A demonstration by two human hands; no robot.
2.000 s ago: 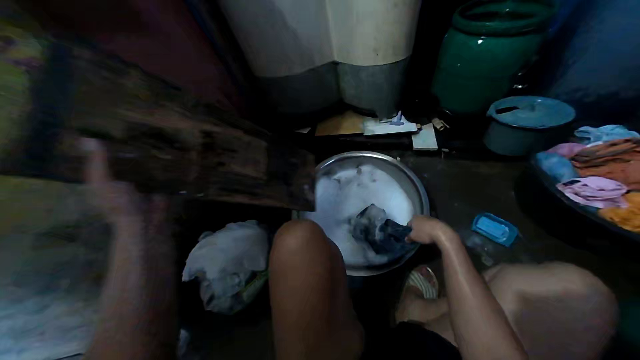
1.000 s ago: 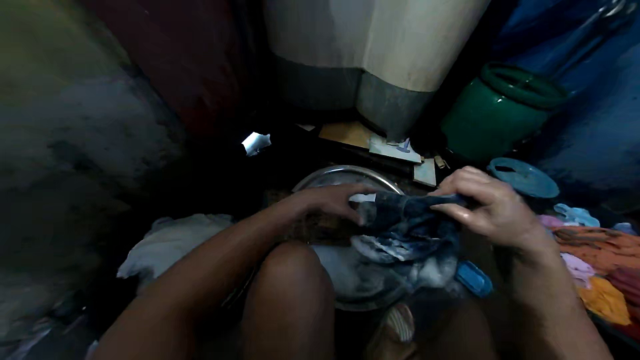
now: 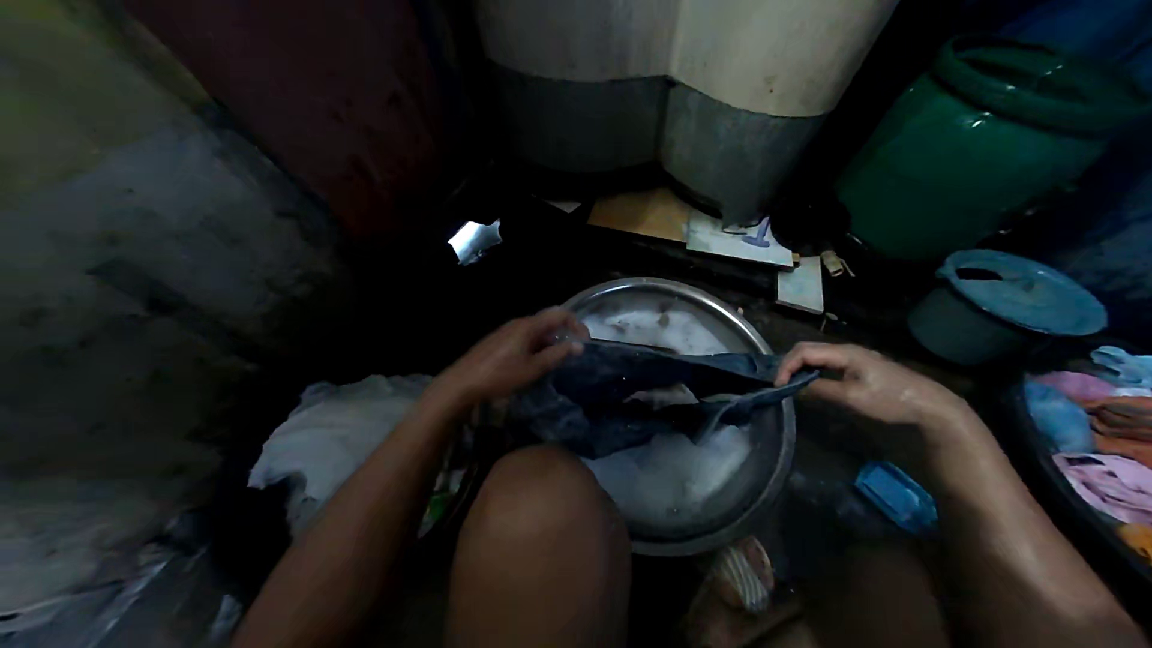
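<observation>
A wet dark blue garment [image 3: 621, 387] is stretched between my two hands above a round metal basin [image 3: 781, 468]. My left hand [image 3: 526, 355] grips its upper left edge, at the basin's left rim. At the right rim, my right hand [image 3: 855, 378] pinches the other end between thumb and fingers. White suds [image 3: 675, 468] fill the basin below, and part of the cloth hangs down to them. The garment's exact kind is hard to tell.
Pale cloth [image 3: 337, 432] lies heaped at left. To the right are a blue plastic object [image 3: 895, 495], a lidded bucket [image 3: 1021, 292], a dark tub of coloured clothes [image 3: 1111, 459] and a green barrel [image 3: 972, 153]. Flat boards [image 3: 738, 238] lie behind the basin.
Two seconds ago my left hand was at a wooden board on the left, and my right hand held the bunched cloth in the basin. Both hands now hold the garment, raised and spread wider.
</observation>
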